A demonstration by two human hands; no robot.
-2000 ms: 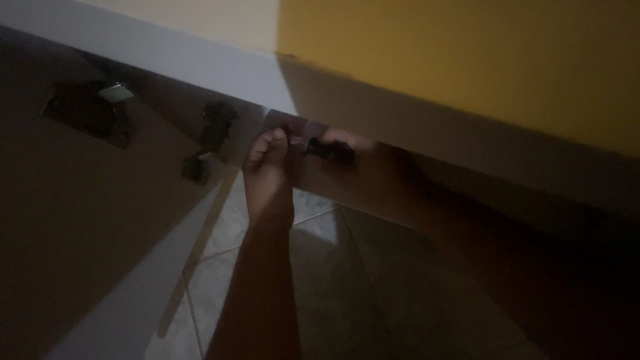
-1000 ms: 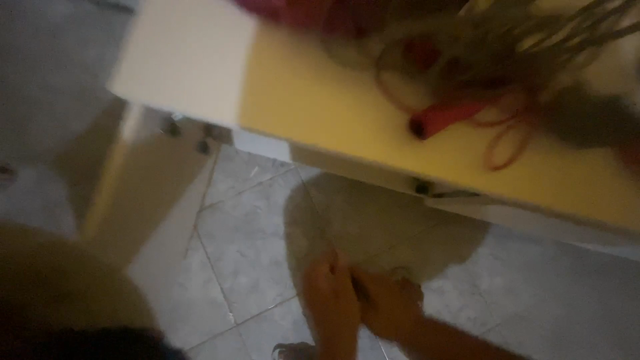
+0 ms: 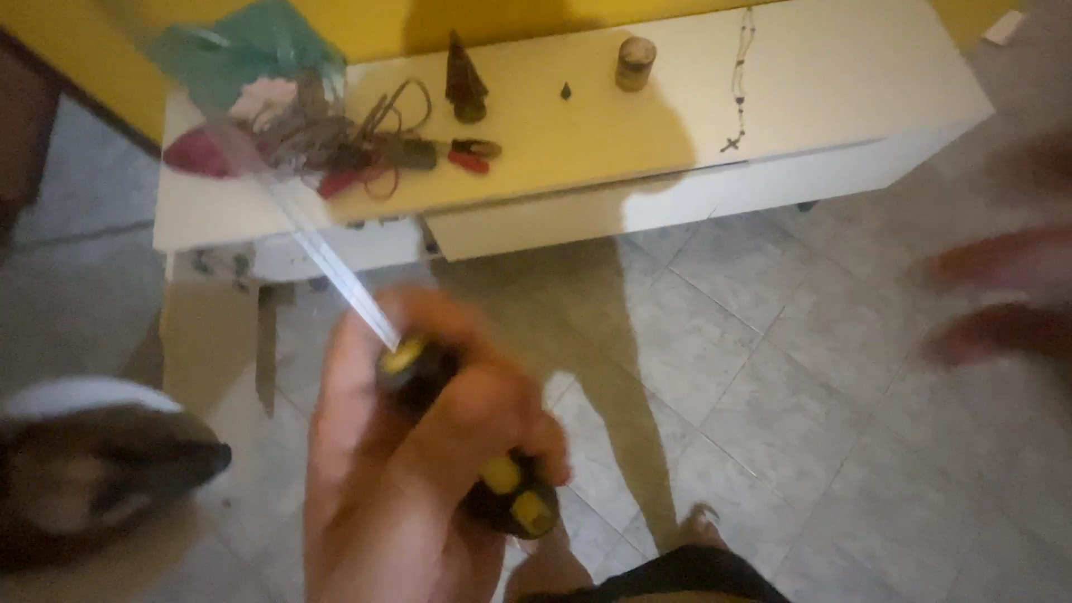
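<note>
My left hand (image 3: 419, 435), raised in the middle of the view, is closed around the black and yellow handle of a screwdriver (image 3: 339, 272). Its long metal shaft points up and left, across the view of the white cabinet. At the right edge is my right hand (image 3: 1001, 268), blurred and partly cut off, its fingers apart and nothing seen between them. On the left part of the cabinet top lie tangled cables (image 3: 310, 134) and a red and black tool (image 3: 473, 155), too blurred to name exactly.
The long white cabinet (image 3: 578, 151) stands against a yellow wall. On it are a green plastic bag (image 3: 251, 50), a small tree-shaped figurine (image 3: 463, 79), a small round container (image 3: 636, 63) and a rosary (image 3: 739, 92). A dark rounded object (image 3: 100, 477) is at lower left, above grey floor tiles (image 3: 754, 402).
My hands, close together one second ago, are now far apart. The screwdriver is raised near the camera in my left hand. The view has swung to take in the whole cabinet top.
</note>
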